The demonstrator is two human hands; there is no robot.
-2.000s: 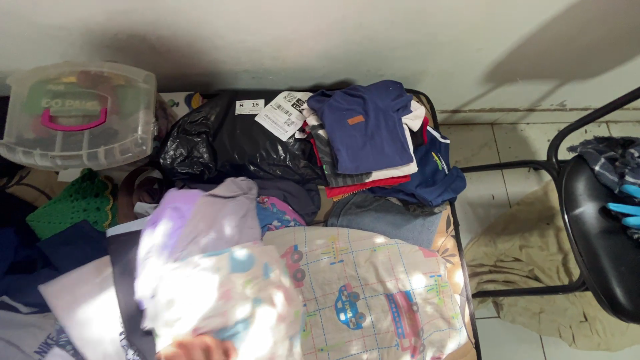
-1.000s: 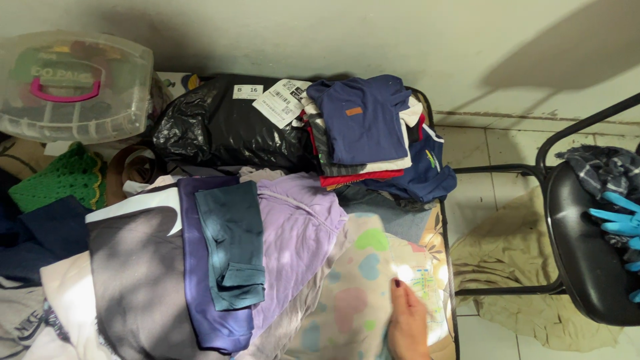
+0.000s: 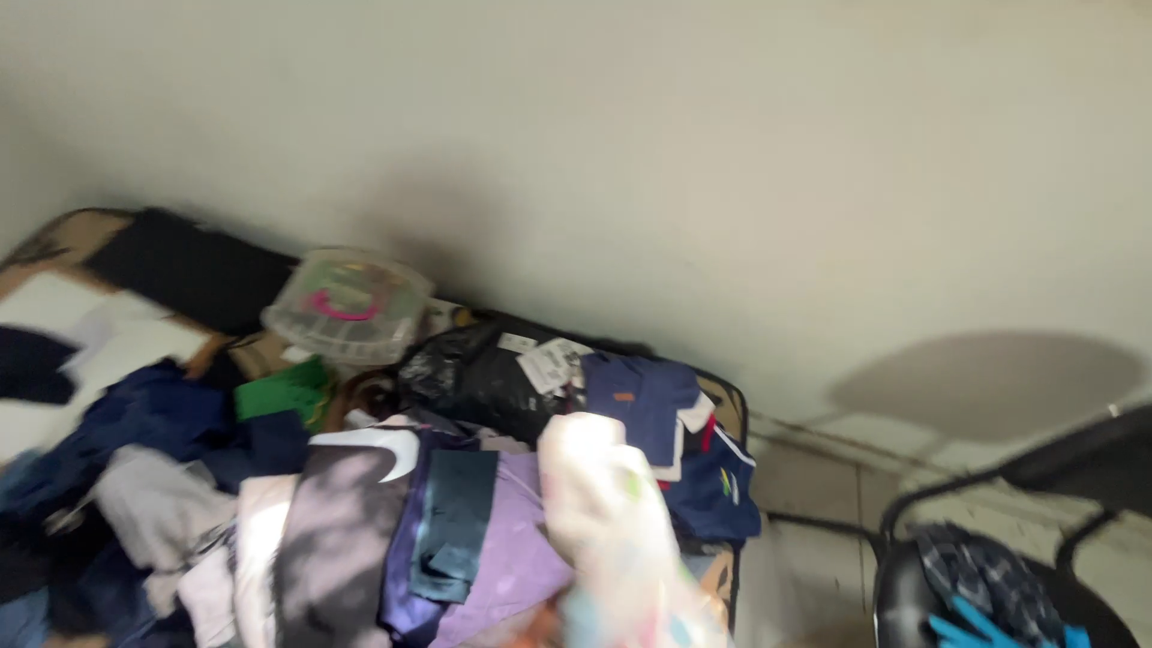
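Note:
A pale cloth with a coloured print [image 3: 612,522] is raised and blurred in front of the clothes. At its lower left, by the bottom edge, a blurred skin-toned patch looks like part of my left hand [image 3: 538,626]; its grip does not show. My right hand is not seen. Just left of the cloth lie a lilac garment [image 3: 513,549], a folded dark teal garment [image 3: 456,513] and a dark grey garment with a white swoosh [image 3: 342,540]. Behind it sits a folded navy garment with a small brown patch [image 3: 634,396].
A clear plastic case with a pink handle [image 3: 351,306] and a black plastic bag [image 3: 477,369] stand along the wall. Green cloth [image 3: 283,393] and mixed clothes lie left. At right, a black chair [image 3: 909,585] holds dark checked cloth and blue items [image 3: 981,625].
The pale printed cloth, spread flat under a hand one second ago, is now lifted. The teal, lilac and swoosh garments came into view after the first frame. The view has swung up and left.

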